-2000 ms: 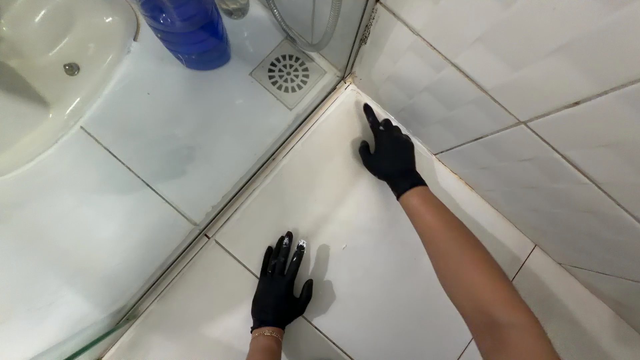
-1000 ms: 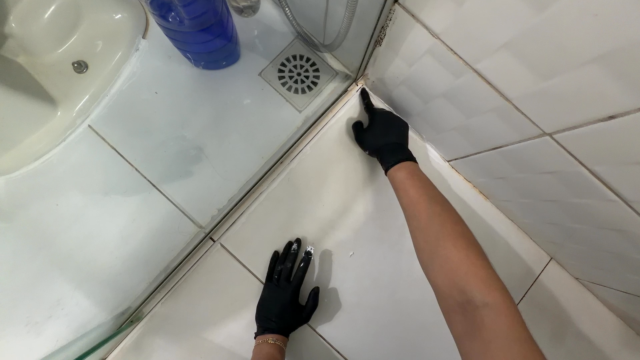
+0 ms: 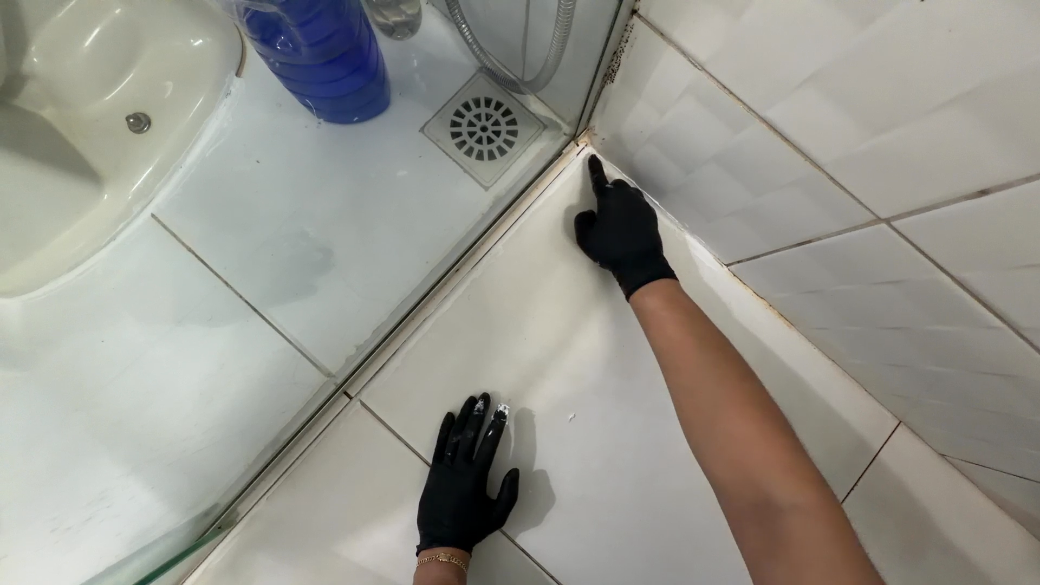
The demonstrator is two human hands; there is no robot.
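Observation:
My right hand [image 3: 624, 231], in a black glove, points its index finger at the floor corner where the glass panel meets the tiled wall [image 3: 764, 171]. The fingertip touches the edge of the floor beside a white line of filler along the wall's foot. Its other fingers are curled, and it holds nothing. My left hand [image 3: 463, 479], also black-gloved, lies palm down on the white floor tile [image 3: 520, 325] with fingers spread. White paste marks two of its fingertips. A small white speck [image 3: 571, 416] is on the tile to its right.
Beyond the glass panel's bottom track [image 3: 414, 313] are a square floor drain [image 3: 484, 128], a blue plastic bottle [image 3: 325, 65], a shower hose [image 3: 536, 77] and a ceramic fixture [image 3: 114, 154] with a metal fitting. A green glass edge [image 3: 179, 556] shows at the lower left.
My right index finger has gone from a little out along the wall's foot toward the corner, then slightly back from it. My left hand has stayed flat on the tile.

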